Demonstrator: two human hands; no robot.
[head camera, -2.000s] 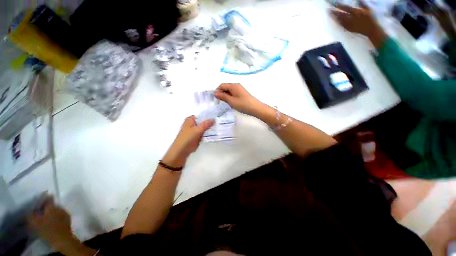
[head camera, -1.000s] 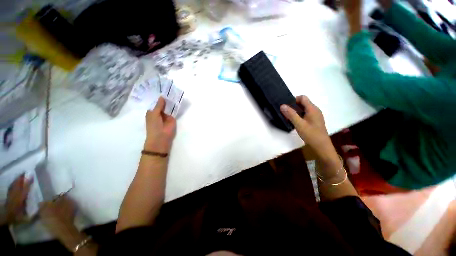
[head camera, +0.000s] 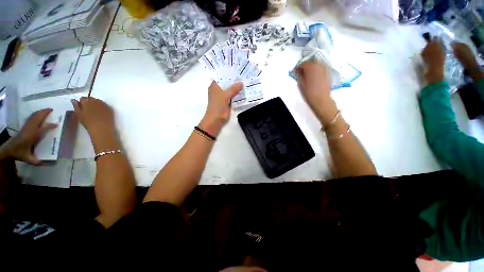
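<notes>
My left hand (head camera: 222, 101) holds a fan of white insert cards (head camera: 229, 62) with fine print and dark stripes. The black inner tray (head camera: 276, 137) lies flat on the white tabletop between my hands, its recessed side up. No card or cable shows in its recesses. My right hand (head camera: 314, 82) is blurred, over the crumpled white cloth or bag with blue edge (head camera: 347, 75). Its fingertips are unclear, so I cannot tell if it holds anything. A heap of short charging cables (head camera: 260, 36) lies beyond the cards.
The bulging clear cable bag (head camera: 178, 38) is left of the heap. A black bag (head camera: 233, 11) is behind. White boxes (head camera: 66, 71) are stacked at the left, where a neighbour's hands hold a white box (head camera: 50, 139). Another person's green sleeves (head camera: 443, 119) are at the right.
The black tray has been turned recess side up, laid down and let go by my right hand, which has moved to the blue-edged cloth. The cards in my left hand are fanned wider.
</notes>
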